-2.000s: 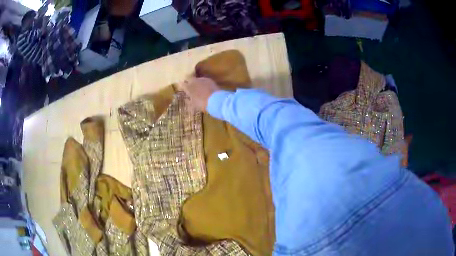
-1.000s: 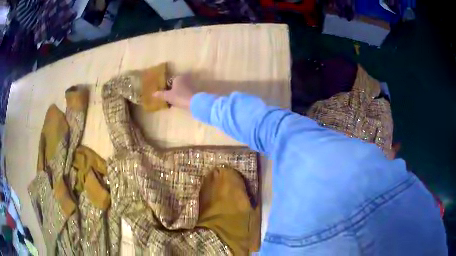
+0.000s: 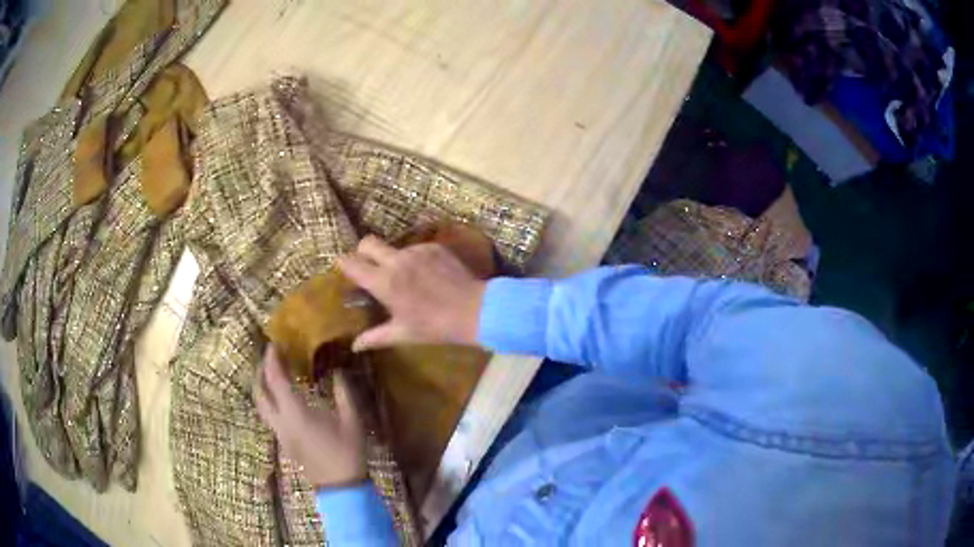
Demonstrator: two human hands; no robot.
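A tweed jacket (image 3: 230, 427) with yellow-brown checked cloth lies on the table, its mustard lining (image 3: 433, 390) showing at the right. A bunched mustard sleeve end (image 3: 326, 310) stands up from it, with a dark opening. My left hand (image 3: 320, 422) grips its lower side, fingers and thumb around the opening. My right hand (image 3: 422, 294) is on its upper right side, fingers and thumb around the cloth; a small pale glint shows beside the fingers, too blurred to name. The fingertips are partly hidden in the folds.
Other tweed jackets (image 3: 80, 288) with mustard cuffs lie along the left of the plywood table (image 3: 513, 86). Another tweed piece (image 3: 710, 246) is beyond the table's right edge. A white box (image 3: 806, 123) and cloth piles stand on the dark floor at the upper right.
The view has turned and moved closer. My left hand has come into view on the mustard cloth. My right hand has moved from the outstretched sleeve end to bunched cloth nearer my body.
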